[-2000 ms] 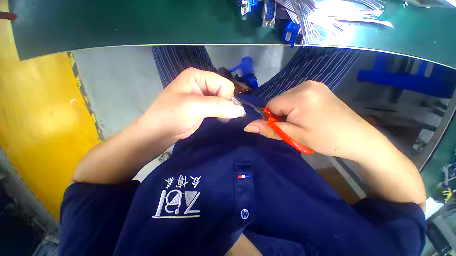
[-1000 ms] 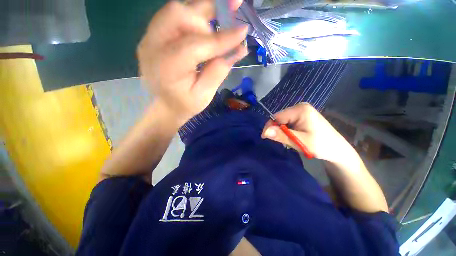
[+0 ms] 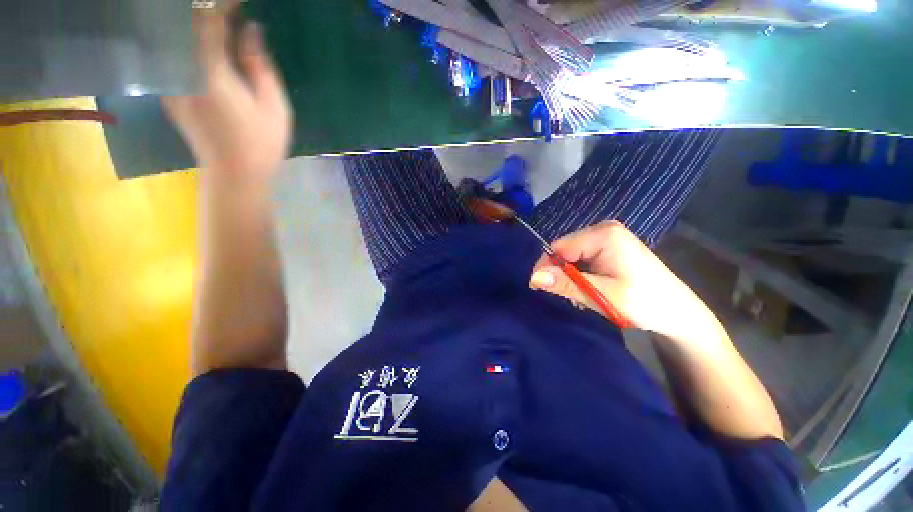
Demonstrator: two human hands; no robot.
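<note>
My left hand is blurred at the upper left, over the bench edge and beside a grey tray; its fingers look apart and I see nothing held in it. My right hand is above my lap and holds small scissors with red-orange handles, their thin blades pointing up and left. A pile of grey ribbon cables with blue connectors and frayed whitish wire ends lies on the green bench top near its front edge.
The green bench mat runs across the top, its edge above my lap. A yellow panel stands at the left with a red-brown strip above it. Blue bars show under the bench at the right. White paper lies at the lower right corner.
My left hand has moved up from the scissors, over the cable pile, then left to the grey tray. The grey item it held a second ago no longer shows. My right hand moved slightly down, keeping the scissors.
</note>
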